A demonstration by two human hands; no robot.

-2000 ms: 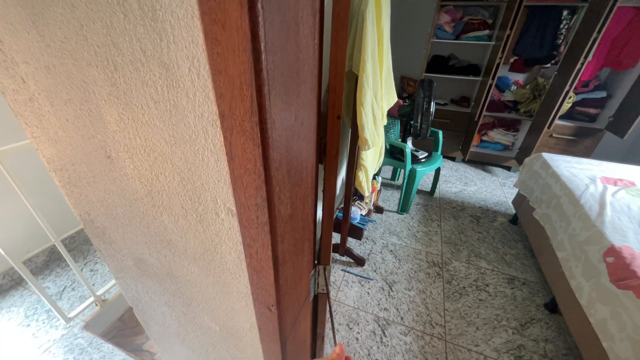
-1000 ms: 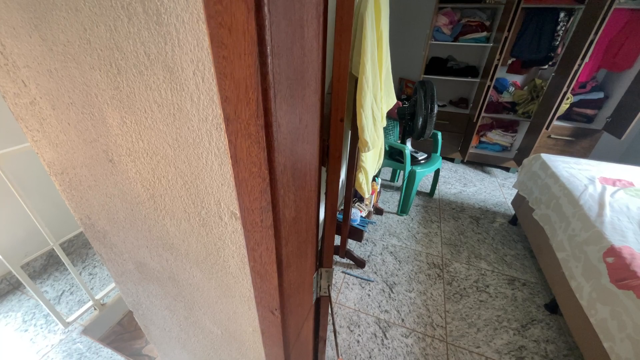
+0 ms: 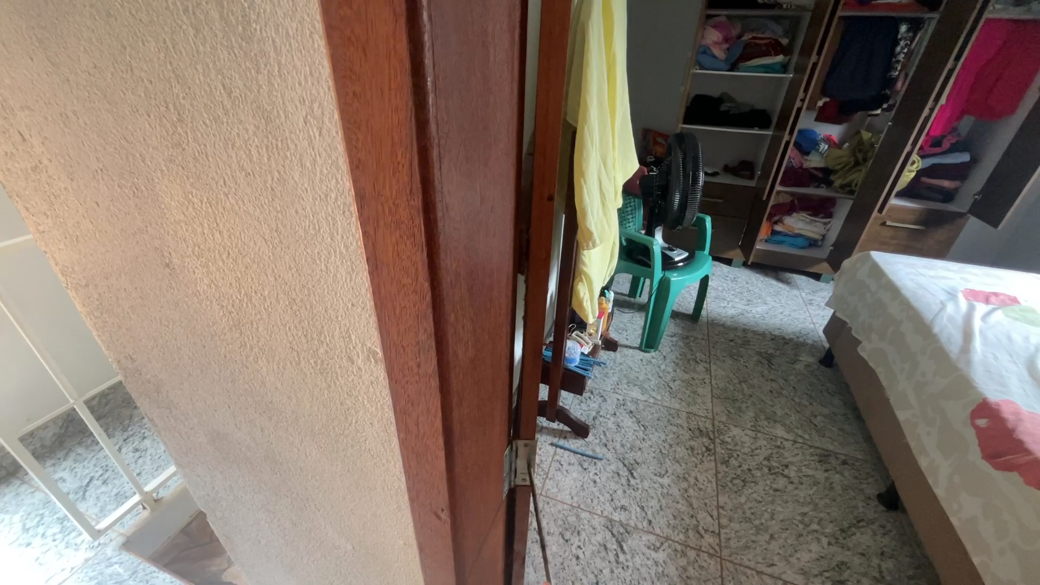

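Note:
Neither my left hand nor my right hand can be made out. A metal hinge point(image 3: 522, 464) sits low on the wooden door frame point(image 3: 475, 244), at the edge of the wooden door point(image 3: 543, 244). From just below the hinge, a thin dark rod point(image 3: 540, 524) slants down to the bottom edge of the view. At its lower end shows a tiny reddish bit, too small to tell whether it is a fingertip or part of a tool. A yellow cloth point(image 3: 600, 162) hangs beside the door.
A textured wall point(image 3: 203, 244) and a white metal railing point(image 3: 77, 402) are at left. Beyond the door stand a green plastic chair point(image 3: 670, 280) holding a black fan point(image 3: 684, 183), an open wardrobe point(image 3: 861, 211) with clothes, and a bed point(image 3: 918, 366). A blue stick point(image 3: 577, 450) lies on the tiled floor.
The orange-red shape at the bottom edge two seconds ago has dropped almost out of view. The door and hinge look unchanged.

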